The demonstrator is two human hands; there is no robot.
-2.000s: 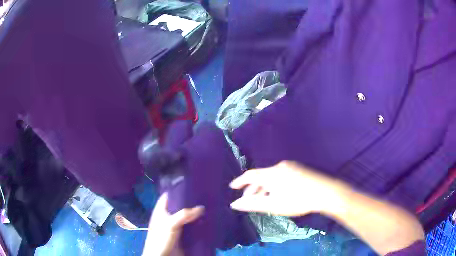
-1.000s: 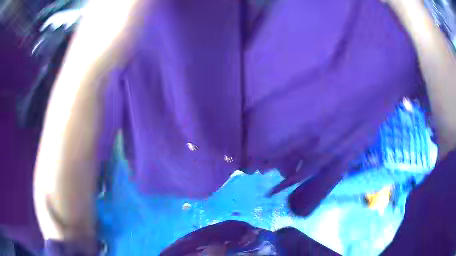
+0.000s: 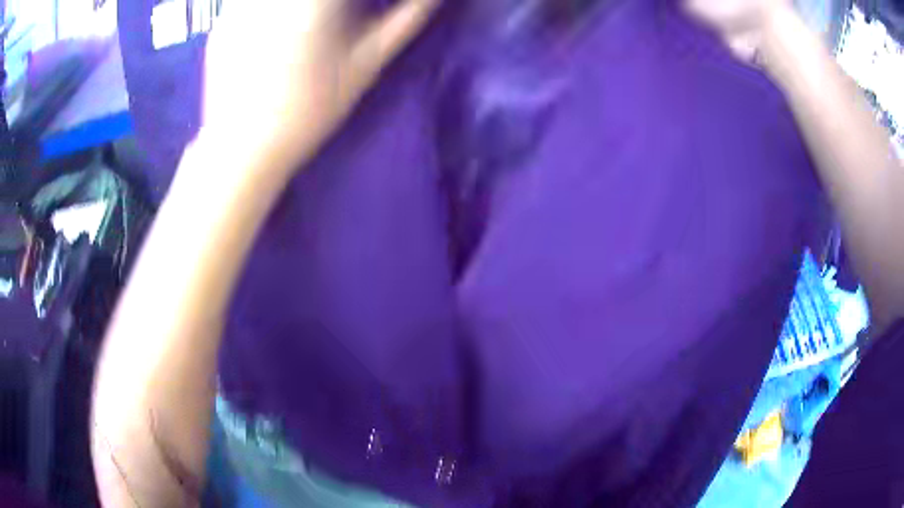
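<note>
A large purple-looking jacket hangs in front of me and fills the middle of the view, blurred by motion. Small shiny metal buttons show near its lower front. My left hand is at the jacket's upper left, cut off by the top edge; its fingertips are out of the picture. My right hand is at the upper right edge of the jacket, partly cut off by the top edge, with the fingers against the cloth. What the fingers grip is blurred.
A blue plastic crate stands at the right, with a yellow item on the blue floor below it. Dark garments and a grey-green bundle are at the left. A blue-edged surface is at the upper left.
The jacket, earlier at the right, is now raised in front of me. Both hands have moved up to its top corners. Its buttons now sit lower in view than a second ago.
</note>
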